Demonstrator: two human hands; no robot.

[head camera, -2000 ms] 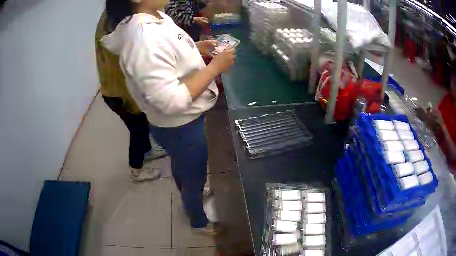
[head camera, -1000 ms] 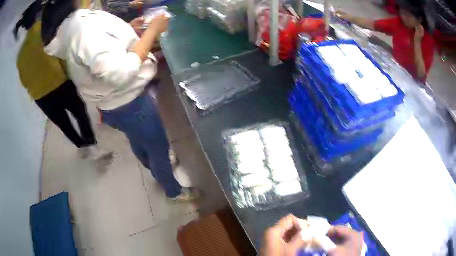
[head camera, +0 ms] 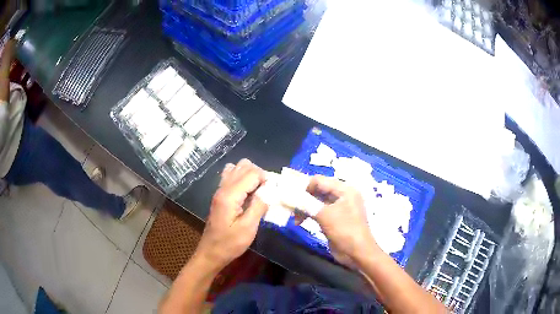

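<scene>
My left hand and my right hand are together at the bench's front edge. Between their fingertips they hold white plastic parts; the exact shape is blurred. The blue parts tray lies just behind and to the right of my hands, with a loose heap of small white plastic parts in it. My right hand covers part of the tray. The clear blister tray at the left holds two rows of white cylindrical bodies.
A stack of blue trays stands at the back. A large white sheet lies behind the parts tray. A clear tray of rod parts and a clear bag are at right. An empty ribbed tray and a person's legs are at left.
The view has swung down and to the right. My hands, low in the picture one second ago, now show fully, still holding white parts. The parts tray has come into fuller view.
</scene>
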